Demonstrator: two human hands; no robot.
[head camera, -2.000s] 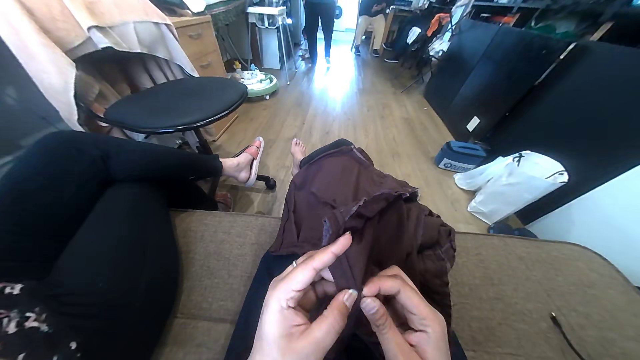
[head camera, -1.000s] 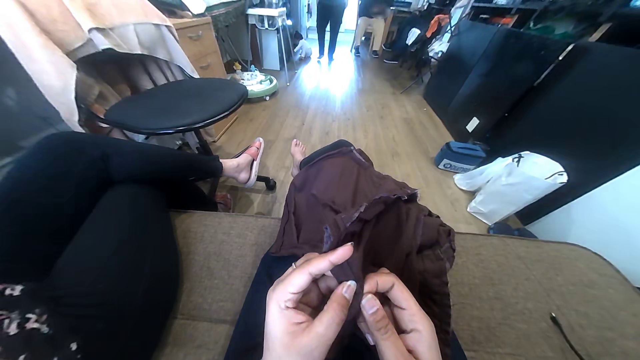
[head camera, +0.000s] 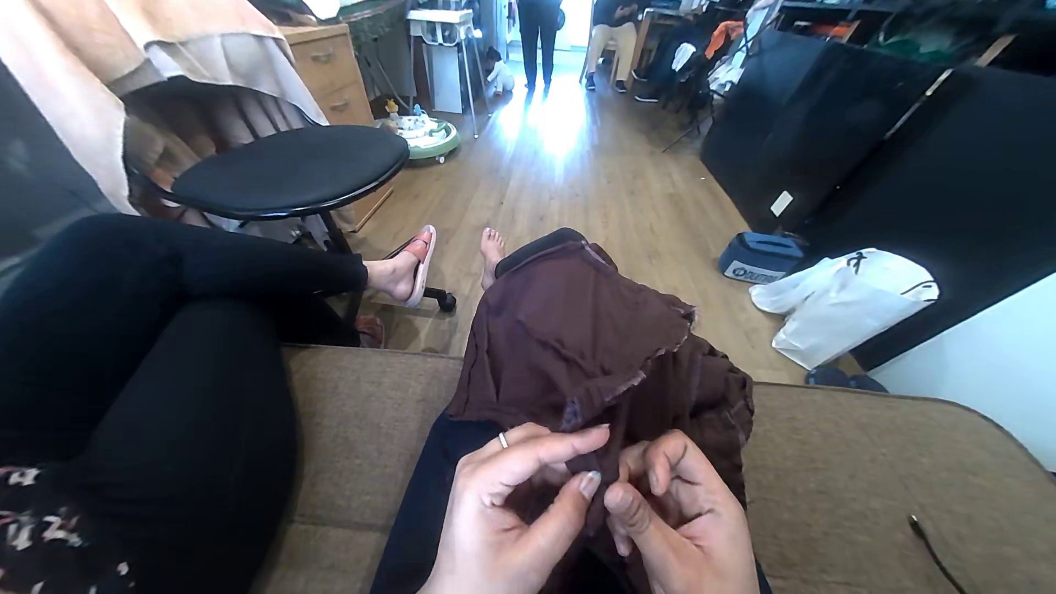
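A dark brown cloth garment (head camera: 569, 322) with frayed seam edges lies over my lap, bunched up on its right side. My left hand (head camera: 528, 503), with a ring on one finger, pinches a narrow fold of the cloth between thumb and index finger. Close beside it, my right hand (head camera: 676, 511) has its thumb and fingers curled at the same fold; whether it grips the cloth or something small is hidden.
A person in black trousers (head camera: 198, 379) sits at my left on the brown sofa (head camera: 858, 462). A cable end (head camera: 932, 549) lies at right. Beyond are a black round stool (head camera: 293, 169), a blue bag (head camera: 761, 257), a white bag (head camera: 850, 305) and several people.
My right hand's fingers have lifted and spread a little from their earlier pinch on the cloth. My left hand stays at the fold.
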